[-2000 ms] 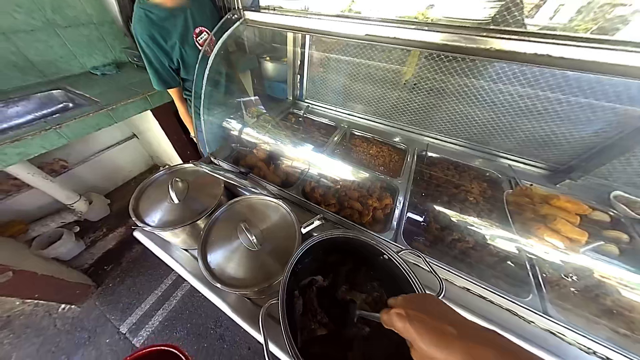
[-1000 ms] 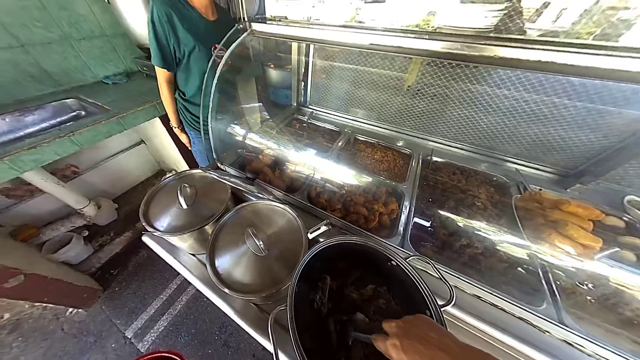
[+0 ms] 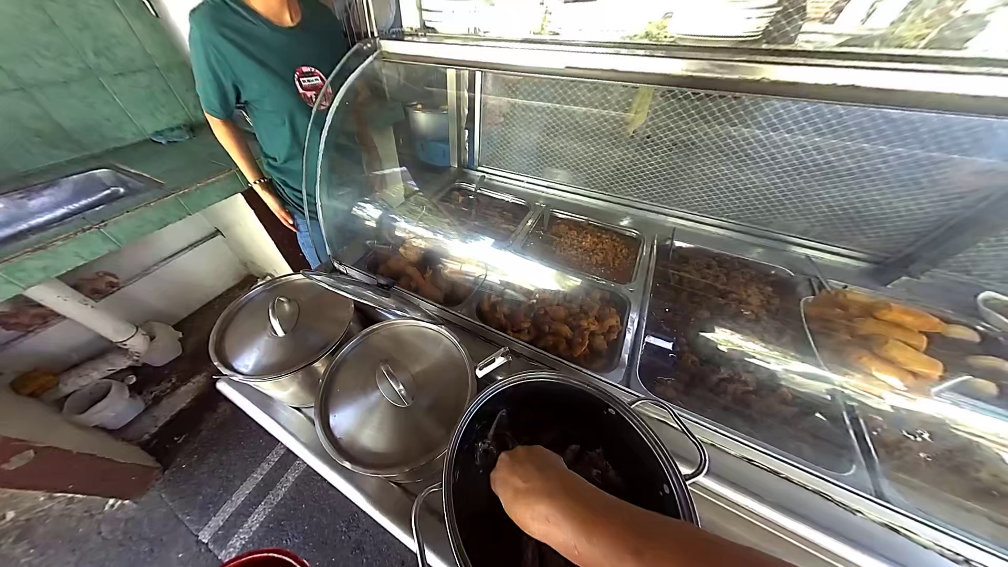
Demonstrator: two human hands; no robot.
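My right hand [image 3: 537,490] reaches from the lower right into a large dark two-handled pot [image 3: 683,504], its fingers curled round the handle of a metal utensil [image 3: 498,425], partly hidden. Dark food in sauce [image 3: 591,465] lies in the pot. My left hand is not in view. Left of the pot stand two steel pots with lids on, the nearer lid [image 3: 370,425] almost touching it and the other lid [image 3: 256,339] farther left.
Behind the pots, a curved-glass display case [image 3: 504,268] holds several trays of cooked food. A person in a green shirt [image 3: 272,102] stands at its left end. A tiled counter with a sink [image 3: 71,201] is at left, a red container [image 3: 266,559] at the bottom edge.
My right hand has moved from the pot's right side farther in, toward its left part, with the utensil. The person at the left shows more fully than at first.
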